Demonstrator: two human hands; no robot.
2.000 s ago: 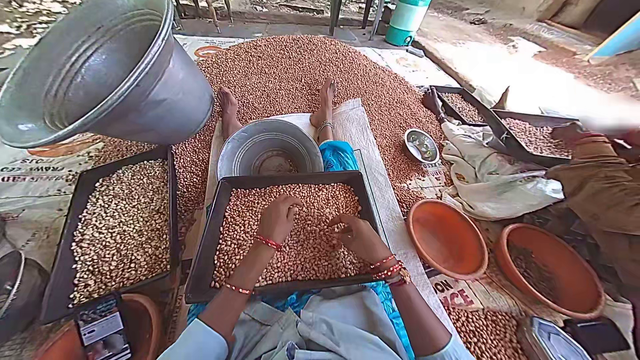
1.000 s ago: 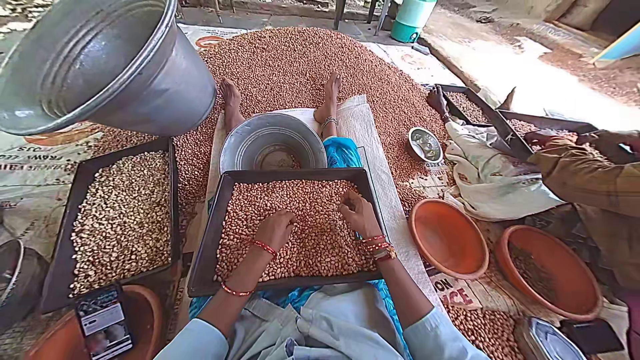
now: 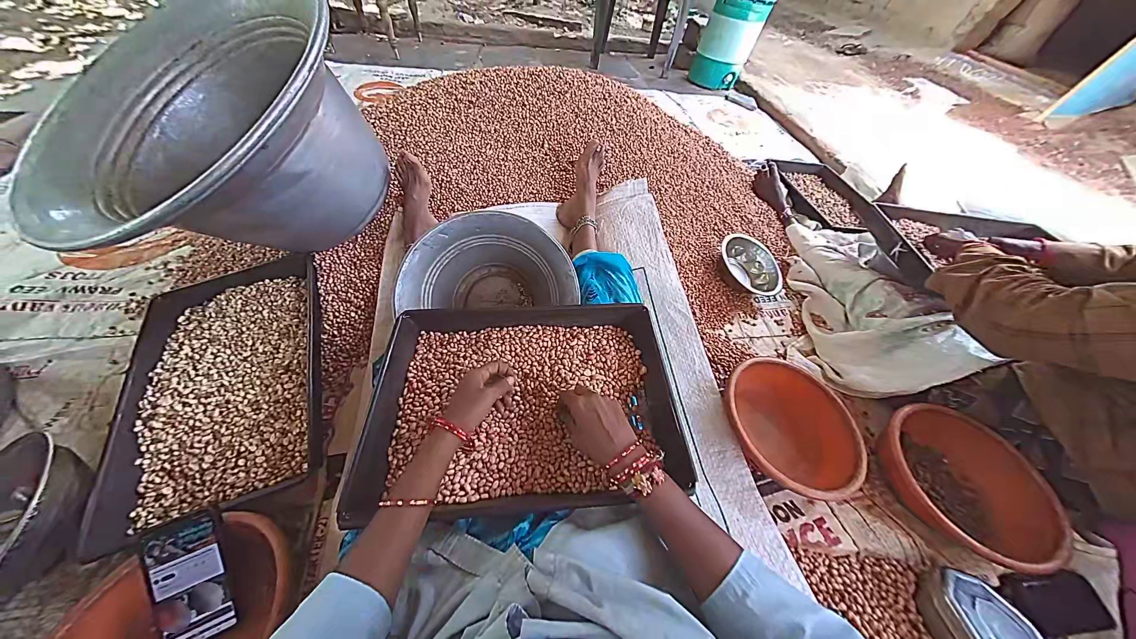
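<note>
A black tray (image 3: 658,390) of reddish-brown peanut kernels (image 3: 524,435) rests on my lap. Over its middle, my left hand (image 3: 484,390) has its fingers curled together, with its fingertips just above the kernels; whether a kernel is between them cannot be told. My right hand (image 3: 596,424) is lowered onto the kernels right of the middle, its fingertips hidden under it. Near its wrist a strip of dark tray floor shows. Beyond the tray, between my feet, stands a metal basin (image 3: 444,257). At the left lies another black tray (image 3: 311,373) of paler kernels (image 3: 226,399).
A big kernel heap (image 3: 532,124) lies ahead. A large metal tub (image 3: 355,169) stands upper left, a smartphone (image 3: 186,568) lower left. Orange bowls (image 3: 794,426) and a steel bowl (image 3: 753,264) sit at right. A co-worker's arm (image 3: 1047,293) reaches over trays at far right.
My left hand has moved up the tray from its place one second ago. My right hand has shifted slightly down and now rests on the kernels. Bare tray floor shows at the right side.
</note>
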